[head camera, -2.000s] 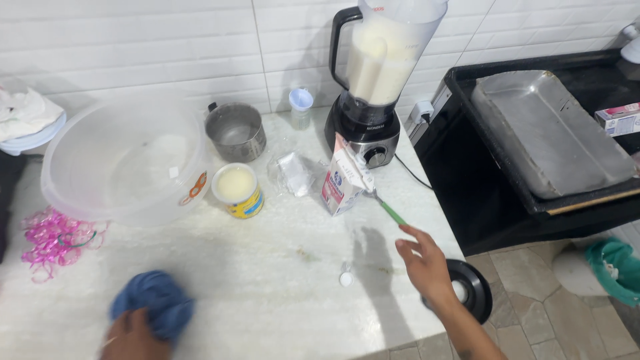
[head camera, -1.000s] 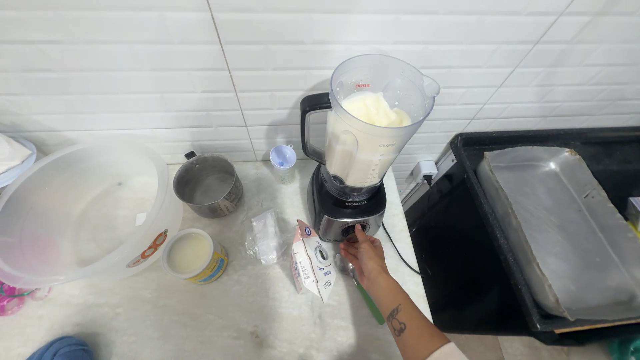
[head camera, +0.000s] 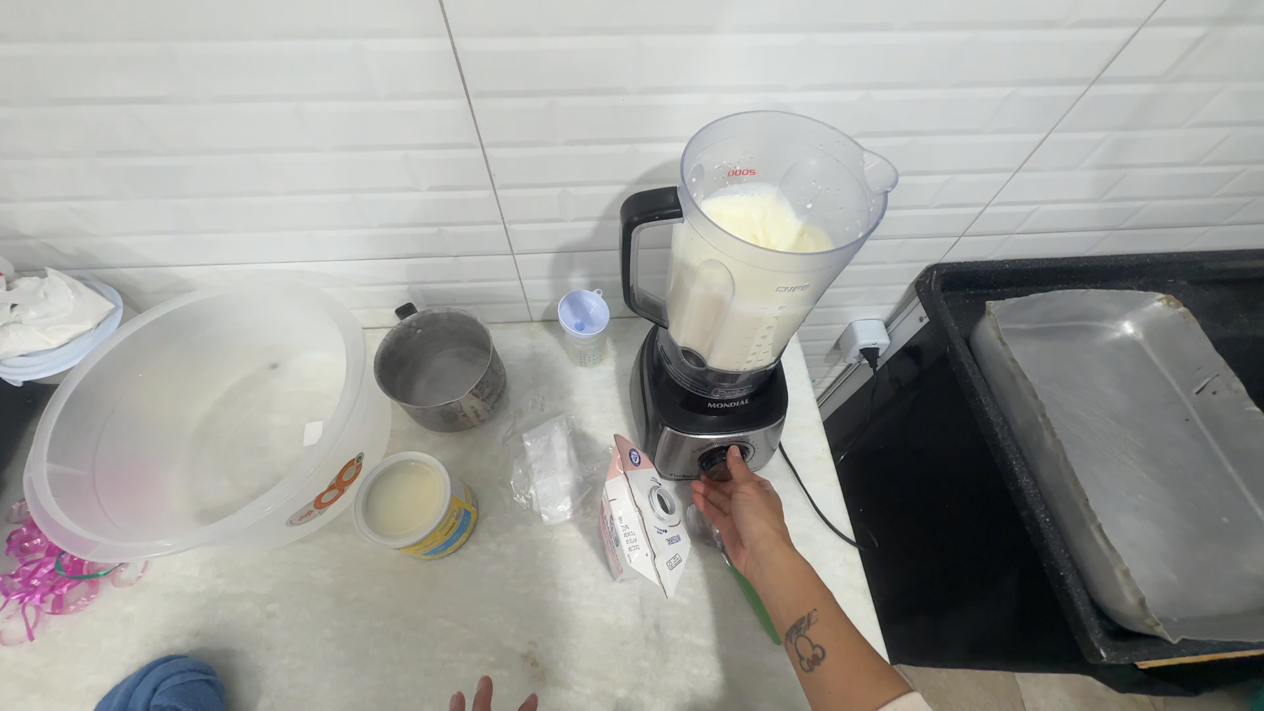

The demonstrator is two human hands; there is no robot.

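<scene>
My right hand (head camera: 746, 506) grips the control knob (head camera: 726, 460) on the front of a Mondial blender (head camera: 706, 415). The blender's clear jug (head camera: 755, 286) has no lid on and holds a pale, creamy mixture. Only the fingertips of my left hand (head camera: 492, 697) show at the bottom edge, over the counter. An opened carton (head camera: 642, 523) stands beside the blender base. Behind my right wrist lies a green-handled utensil (head camera: 755, 602), partly hidden. A crumpled clear plastic wrapper (head camera: 553, 469) is left of the carton.
Left on the marble counter (head camera: 395, 622) are a large plastic basin (head camera: 128, 464), a metal pot (head camera: 439, 370), a yellow tub (head camera: 420, 506), a small funnel (head camera: 584, 314), a blue cloth (head camera: 168, 684) and pink ribbons (head camera: 49, 573). A metal baking pan (head camera: 1136, 474) lies at right.
My right hand has moved from beside the green-handled utensil to the blender's knob. My left hand, earlier on the blue cloth, is now away from it. The mixture stands higher in the jug's middle.
</scene>
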